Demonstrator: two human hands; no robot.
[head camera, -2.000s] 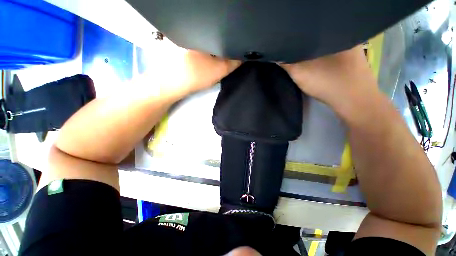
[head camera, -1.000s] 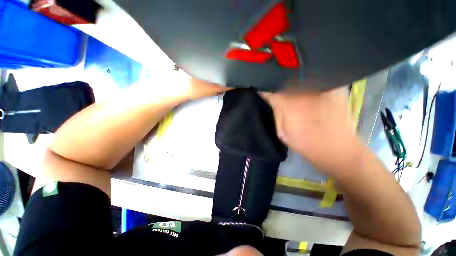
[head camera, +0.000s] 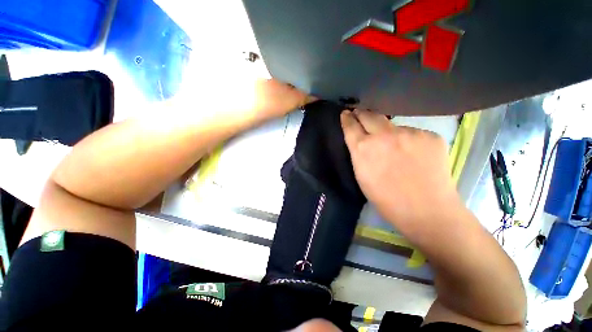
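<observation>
A black fabric piece (head camera: 311, 227) runs from under the sewing machine head (head camera: 389, 65) down over the table's front edge. Its silver trim line (head camera: 314, 227) ends in a small metal ring (head camera: 302, 266). A black fabric flap (head camera: 324, 146) lies folded over its upper part. My right hand (head camera: 393, 159) grips the flap's upper right edge, with bent fingertips just below the machine head. My left hand (head camera: 279, 100) is at the upper left edge of the fabric; its fingertips are partly hidden by the machine head, so its hold is unclear. The needle area is hidden.
Another black piece (head camera: 61, 107) lies at the left, near a large blue bin (head camera: 49, 23). Green-handled snips (head camera: 502, 185) and small blue boxes (head camera: 561, 256) are at the right. Yellow tape (head camera: 464, 146) edges the pale plate (head camera: 243, 185).
My right hand has moved from behind the machine head onto the flap's right side. The flap has gone from spread to folded narrower. The view has shifted, showing the red logo.
</observation>
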